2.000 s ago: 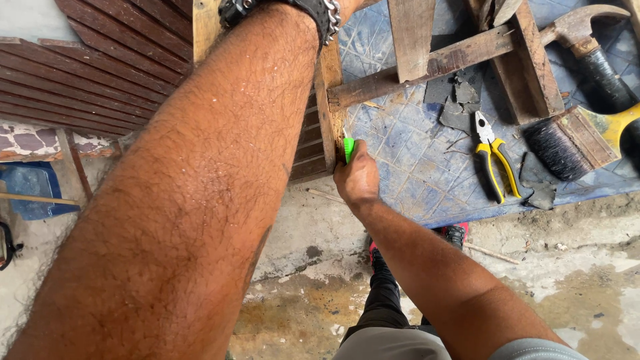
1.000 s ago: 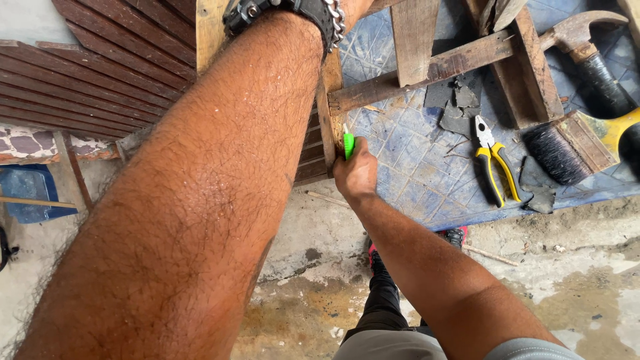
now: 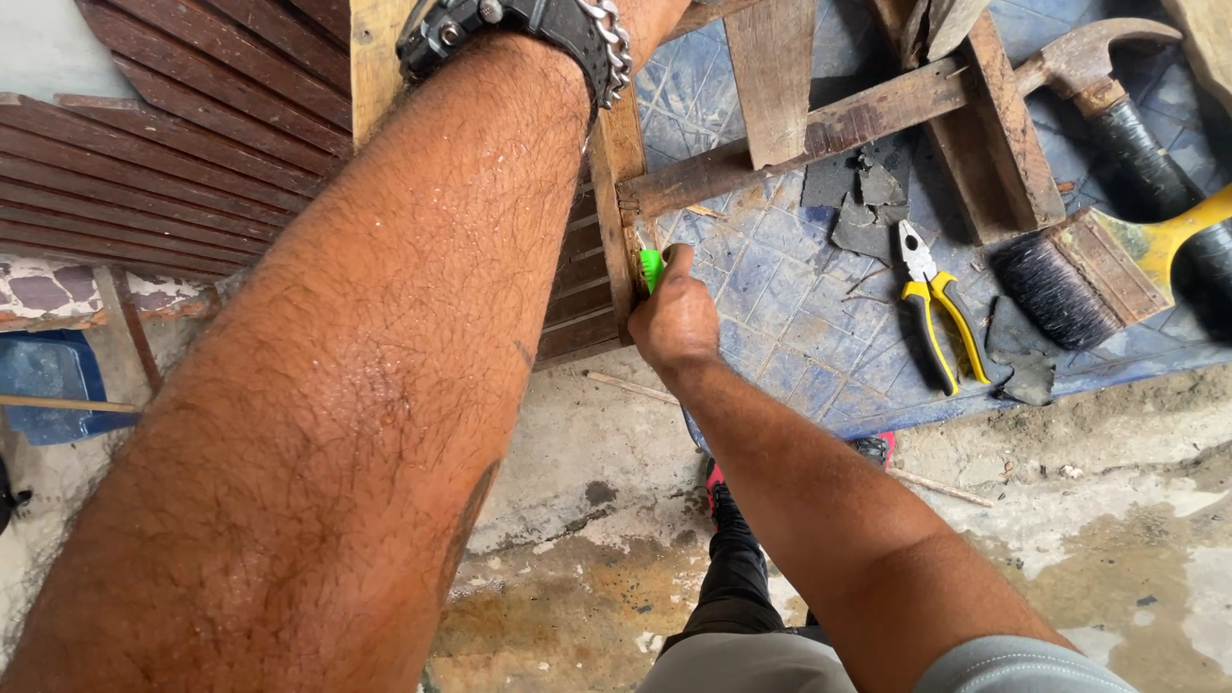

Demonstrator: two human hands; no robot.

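My right hand (image 3: 679, 313) is closed around a small tool with a bright green handle (image 3: 652, 269). The tool's thin metal tip points up against the edge of a wooden frame (image 3: 619, 183), and the fingers hide much of the handle. Across the left and middle of the view stretches my left forearm, with a black watch and a chain bracelet at the wrist. Only a little of my left hand (image 3: 654, 17) shows at the top edge, over the frame, and its fingers are out of view.
On the blue, worn tabletop (image 3: 770, 356) lie yellow-and-black pliers (image 3: 936, 308), dark torn scraps (image 3: 871, 212), a wide paintbrush (image 3: 1088, 279) and a claw hammer (image 3: 1107, 77). Brown slatted wood (image 3: 144, 183) is at the left, above a blue container (image 3: 48, 385). My feet are below the table edge.
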